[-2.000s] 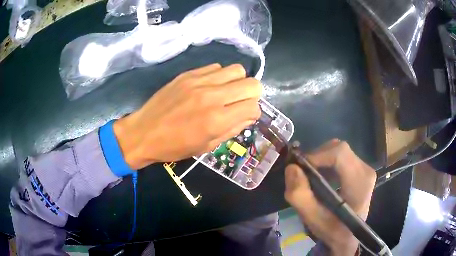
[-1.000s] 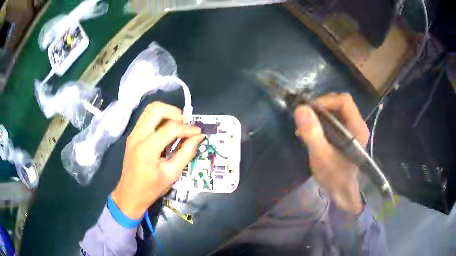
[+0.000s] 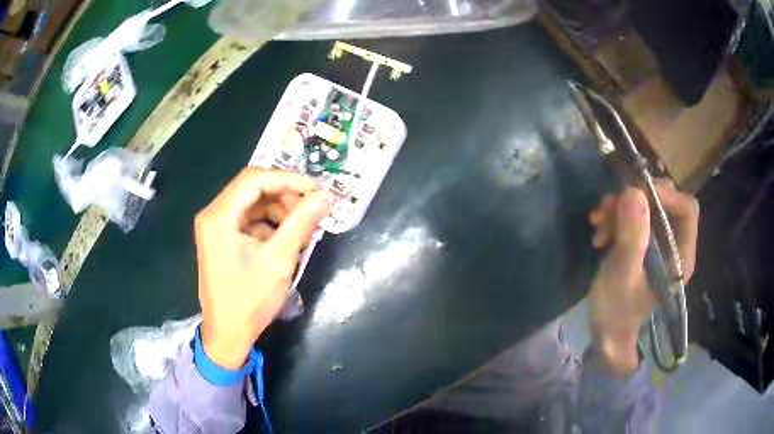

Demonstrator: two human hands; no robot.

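My left hand (image 3: 259,242) pinches the near edge of the white housing shell (image 3: 382,161), which lies over the dark green mat. Inside it the green circuit board (image 3: 341,119) shows a yellow part. A brass contact strip (image 3: 371,58) sticks out beyond the far side on a white wire. The white power cord (image 3: 307,258) leaves the near side under my hand; its plastic bag (image 3: 153,352) lies partly behind my left forearm. My right hand (image 3: 641,246), slightly blurred, holds the soldering iron (image 3: 632,140) at the right, away from the housing, tip pointing up and left.
A second housing (image 3: 103,106) with bagged cord lies on the green belt at upper left, beyond the worn pale rail (image 3: 174,85). Another bagged cord (image 3: 110,186) crosses the rail. A clear plastic hood (image 3: 373,19) is at the top edge. A wooden board (image 3: 696,127) and dark crate (image 3: 738,297) are at right.
My left hand has turned the housing around, so the brass strip now points away from me and the cord towards me. My right hand has moved the iron right, away from the housing.
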